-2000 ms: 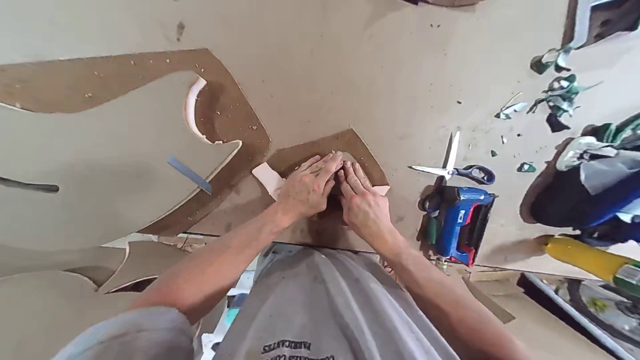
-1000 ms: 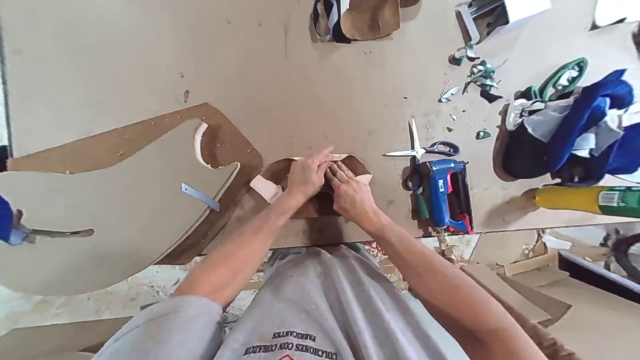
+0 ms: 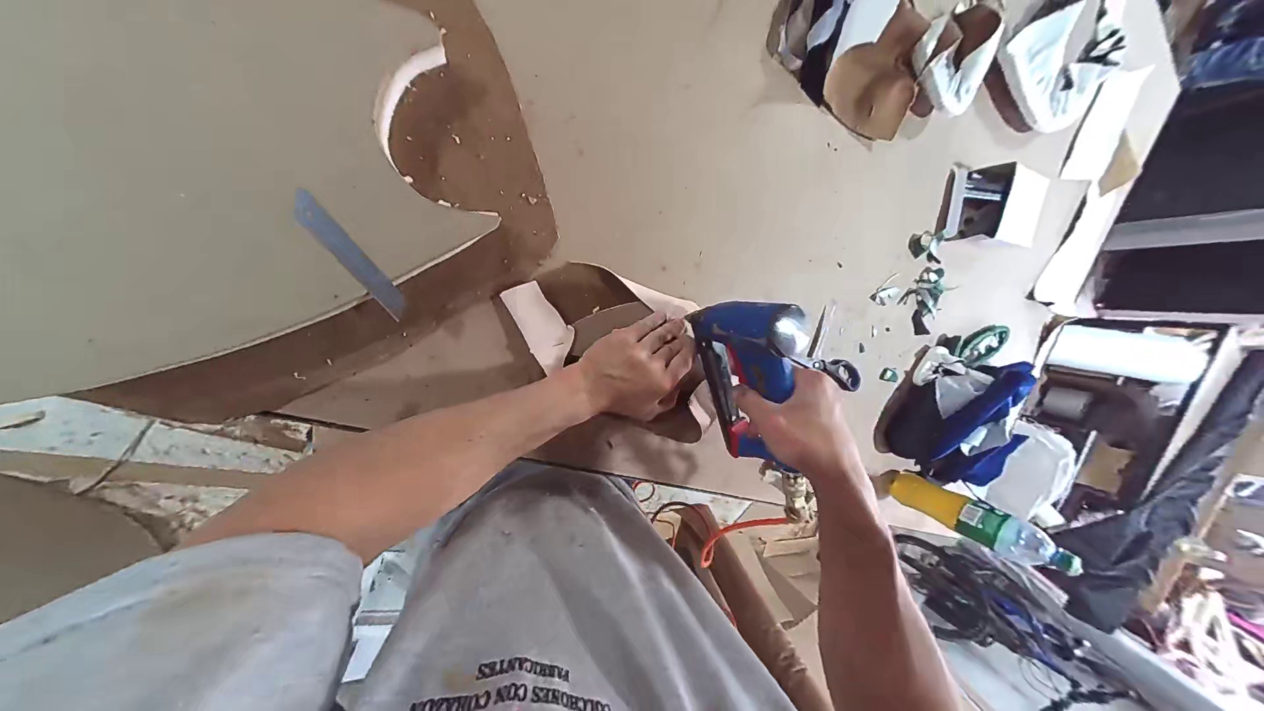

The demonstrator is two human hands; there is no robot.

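Note:
My right hand [image 3: 798, 415] is closed around the handle of a blue pneumatic stapler [image 3: 749, 346], whose nose end is close to the fingers of my left hand. My left hand [image 3: 640, 367] presses down on a brown piece of sheet material [image 3: 583, 288] with pale pinkish strips [image 3: 535, 321] along it, at the table's near edge. What lies under the left fingers is hidden. Scissors [image 3: 834, 370] lie just beyond the stapler, partly covered by it. An orange air hose [image 3: 736, 533] hangs below the table edge.
A large grey sheet [image 3: 197, 148] over brown board, with a blue strip [image 3: 348, 255], fills the left. Green scraps [image 3: 928, 286], a blue cloth bundle [image 3: 973, 415] and a yellow-and-green bottle [image 3: 978, 521] lie right. Shoe-like pieces [image 3: 879, 79] stand at the back.
My right hand has left the brown piece and taken hold of the stapler, which lay beside the scissors. The stapler is now beside my left hand. The view has turned towards the right.

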